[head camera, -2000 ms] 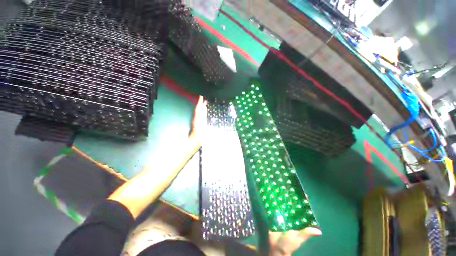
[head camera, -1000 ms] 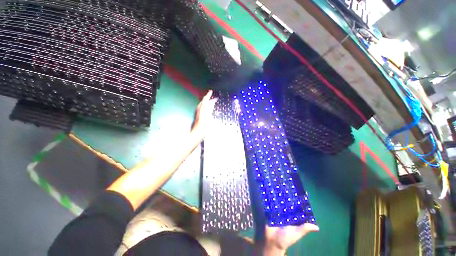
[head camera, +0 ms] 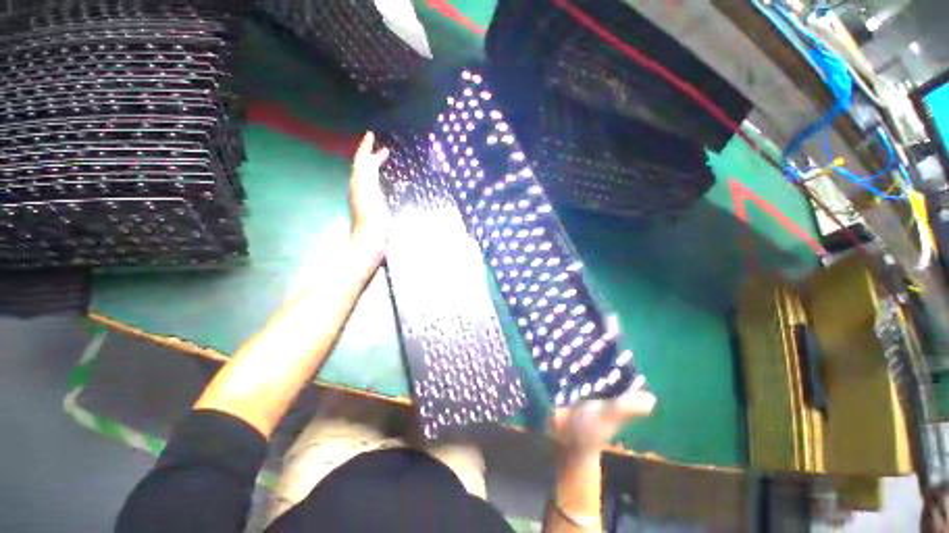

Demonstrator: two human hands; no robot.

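Note:
A long black circuit board (head camera: 463, 354) with silvery parts and strong white glare lies in front of me. Beside it on the right is a second long board (head camera: 526, 250), its face covered in rows of white glowing dots. My right hand (head camera: 601, 419) holds the near end of this lit board, thumb at its corner. My left hand (head camera: 368, 187) is at the far left edge of the unlit board; its grip is partly hidden and I cannot tell whether it holds the board. The far ends of both boards meet in a dark, blurred area, where no cable can be made out.
A tall board stack (head camera: 114, 146) stands at the left, a darker stack (head camera: 624, 156) at the far right. Slanted boards (head camera: 343, 42) lie between them near white paper (head camera: 404, 23). A divided cardboard box (head camera: 855, 364) is at the right; blue cables (head camera: 832, 73) hang from the shelf.
The lit dots have turned from green to blue to white. The view has shifted, so both boards and hands sit higher and further left in the picture. The right hand still holds the lit board.

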